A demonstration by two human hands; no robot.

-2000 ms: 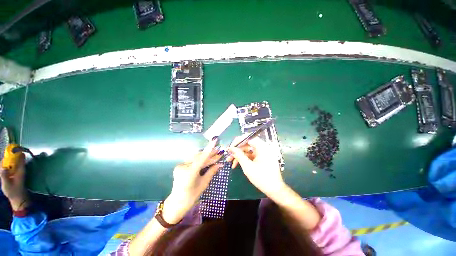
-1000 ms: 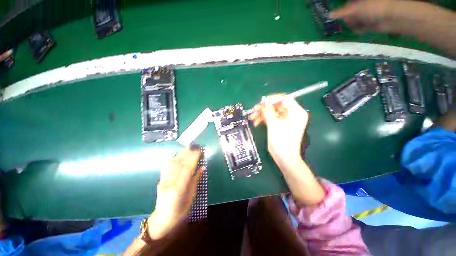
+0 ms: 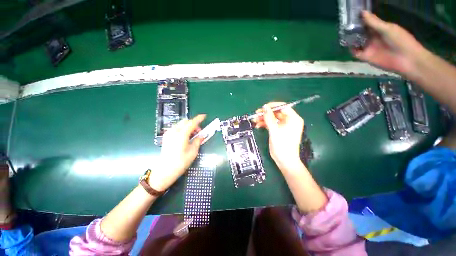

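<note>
An open-back phone unit (image 3: 244, 156) lies before me, its main board end away from me. My right hand (image 3: 282, 131) holds thin tweezers (image 3: 297, 102), their tip at the right edge of the main board. My left hand (image 3: 181, 145) is at the white strip (image 3: 212, 128), beside the phone's top left corner. The fingers partly cover the strip, and I cannot tell whether they grip it. The dotted sheet (image 3: 199, 192) lies at the bench edge, left of the phone.
Small black parts (image 3: 306, 150) lie right of my right hand, partly hidden. One phone (image 3: 172, 106) lies behind my left hand, others (image 3: 355, 111) at the right. A white rail (image 3: 240, 69) borders the belt. Another person's hand (image 3: 390, 44) holds a phone above it.
My left hand has moved from the dotted sheet up to the white strip. My right hand stays at the main board with the tweezers. The other person's hand has lifted a phone.
</note>
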